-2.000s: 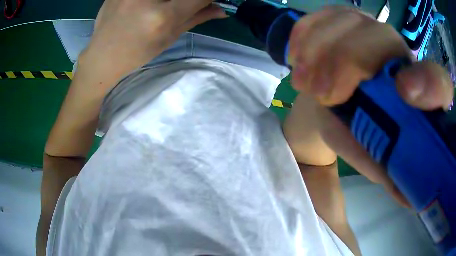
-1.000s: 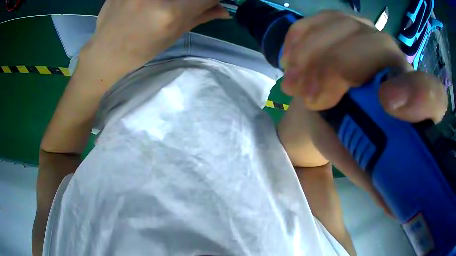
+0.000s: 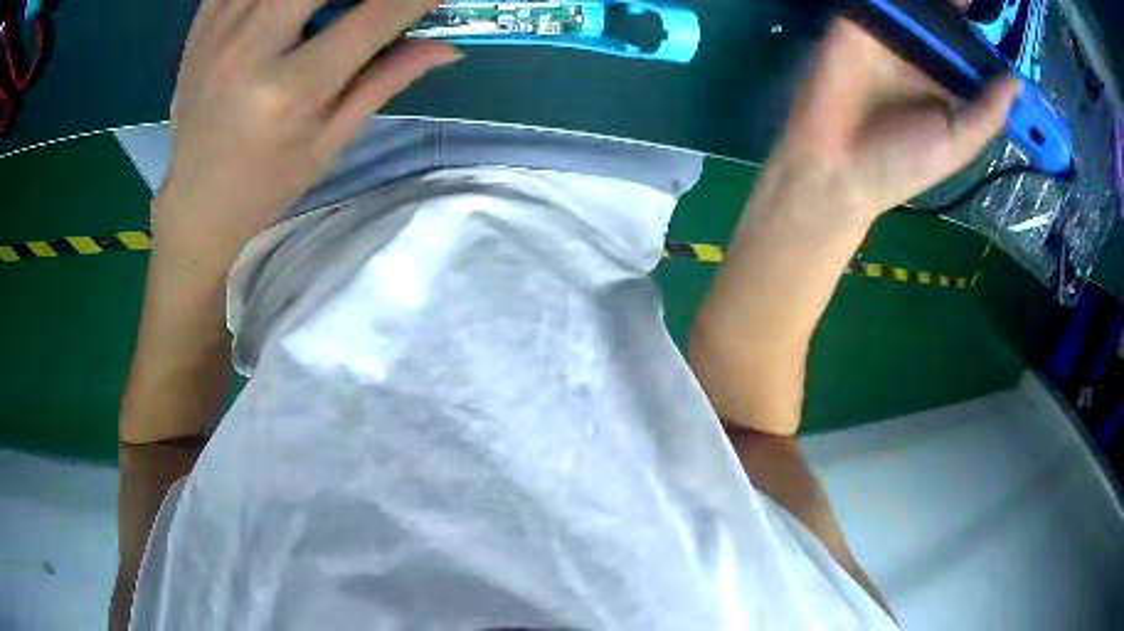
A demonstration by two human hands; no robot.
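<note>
A light blue handle housing (image 3: 678,35) lies at the top centre, its open side showing a circuit board (image 3: 530,19). My left hand (image 3: 290,80) is on the housing's left part, fingers over it, partly cut off by the top edge. My right hand (image 3: 887,130) is at the upper right, slightly blurred, around the blue-and-black electric screwdriver (image 3: 955,56). The screwdriver's cord end points down to the right and its front end is out of the picture.
A clear plastic bag (image 3: 1042,222) lies at the right bench edge, with light blue handles (image 3: 1013,25) behind it. The black cord (image 3: 968,195) curves below the screwdriver. Red-looped scissors (image 3: 15,62) are at the top left. A tiny shiny speck lies on the dark green bench.
My right hand has moved the screwdriver away from the left hand, up and to the right, and turned it. The housing's open right end now shows. My left hand has shifted slightly left.
</note>
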